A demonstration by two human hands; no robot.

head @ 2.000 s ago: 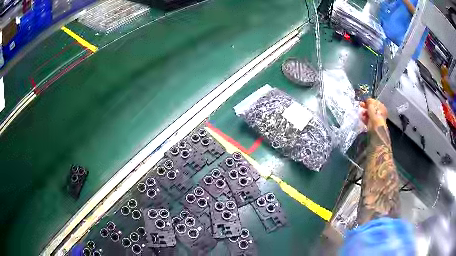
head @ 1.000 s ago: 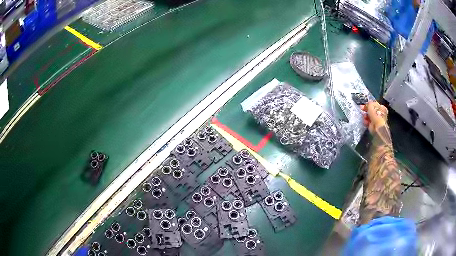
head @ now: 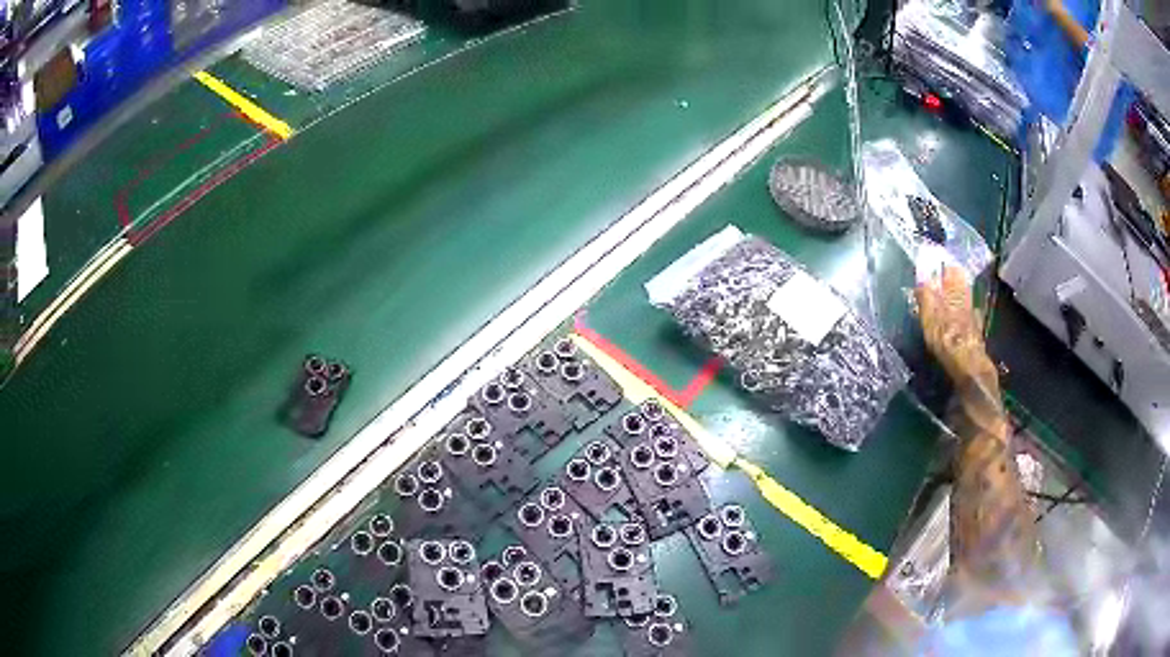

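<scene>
My right hand (head: pixel 947 298), bare with a tattooed forearm and a blue sleeve, grips the lower end of a clear plastic bag (head: pixel 898 193) at the upper right. A few small dark pieces show inside the bag. The fingertips are partly hidden by the plastic. A large clear bag of dark grey parts (head: pixel 783 340) lies flat to the left of the hand, with a white label on it. My left hand is not in view.
Many black three-ring plates (head: pixel 616 565) lie below the pale rail (head: pixel 513 340). One plate (head: pixel 318 395) sits on the green conveyor (head: pixel 423 218). A round grey dish (head: pixel 813 195) stands near the bags. A pale cabinet (head: pixel 1091 302) is at the right. A small blue patch at the bottom left is unclear.
The single plate has moved right and up along the conveyor. The clear bag in my right hand has shifted and now extends up and left from it. The whole view has shifted slightly.
</scene>
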